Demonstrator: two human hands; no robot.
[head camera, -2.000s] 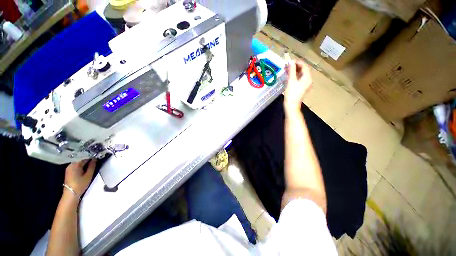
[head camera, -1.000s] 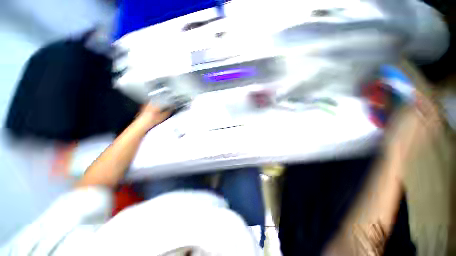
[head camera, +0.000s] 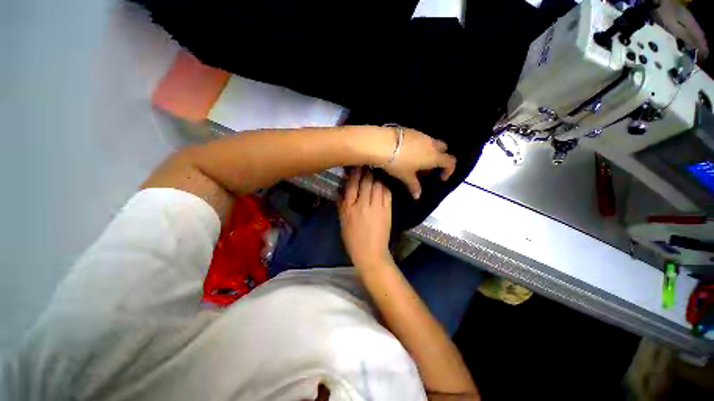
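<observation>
Black fabric (head camera: 313, 47) lies across the left end of the white table and hangs over its front edge, left of the sewing machine (head camera: 560, 78). My left hand (head camera: 423, 160), with a thin bracelet at the wrist, rests on the fabric with thumb and fingers apart. My right hand (head camera: 366, 211) is just below my left wrist, at the table's front edge. Its fingertips touch the fabric, but whether they grip it is hidden. The needle area (head camera: 517, 137) is lit, right of the fabric.
A ruler-marked strip (head camera: 501, 262) runs along the table's front edge. A dark red tool (head camera: 604, 184) and a yellow-green stick (head camera: 669, 284) lie to the right. A red plastic bag (head camera: 239, 251) is beside my lap. A pinkish-orange block (head camera: 190, 86) is at the left end.
The view has swung left. My right hand has come from the table's right end to beside my left hand. My left hand has moved from the needle area onto the fabric.
</observation>
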